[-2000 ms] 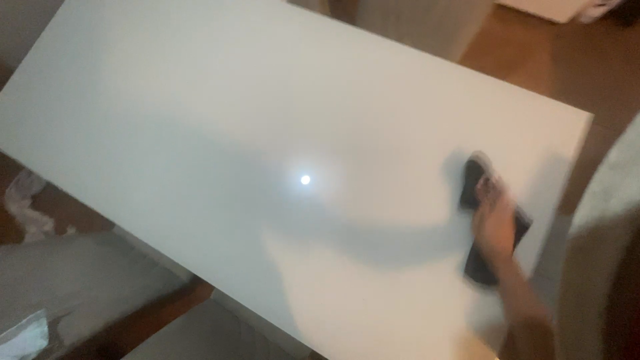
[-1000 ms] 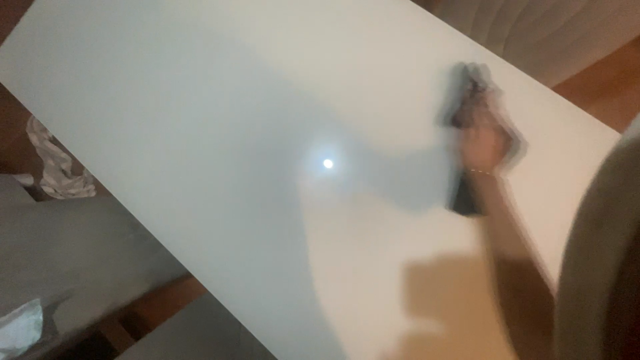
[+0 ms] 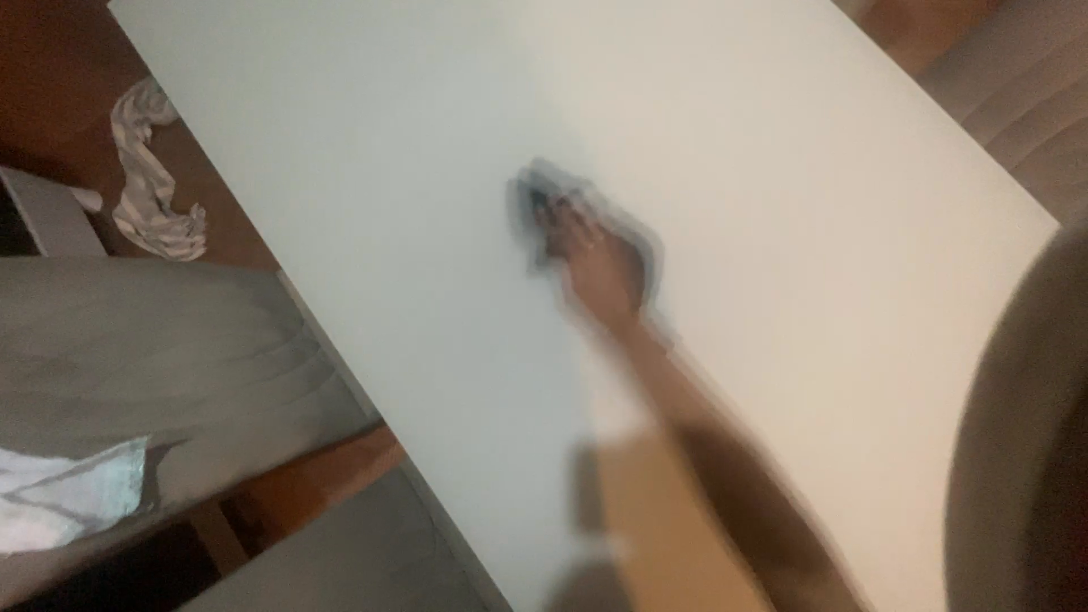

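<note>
A white tabletop (image 3: 408,170) fills most of the view, set at a slant. Near its middle my right hand (image 3: 595,255) presses a dark cloth (image 3: 537,200) flat against the surface, with the fingers on top of it. Both hand and cloth are blurred, and dark edges of the cloth show on either side of the hand. The bare forearm reaches in from the lower right. My left hand is not visible.
Grey upholstered seats (image 3: 170,340) stand along the table's left edge, one with a pale cloth (image 3: 76,493) on it. A crumpled striped cloth (image 3: 149,178) lies beyond on the brown floor. Ridged grey upholstery (image 3: 1020,102) is at the upper right.
My right hand and the dark cloth have moved from the right part of the tabletop to near its middle. The view has turned.
</note>
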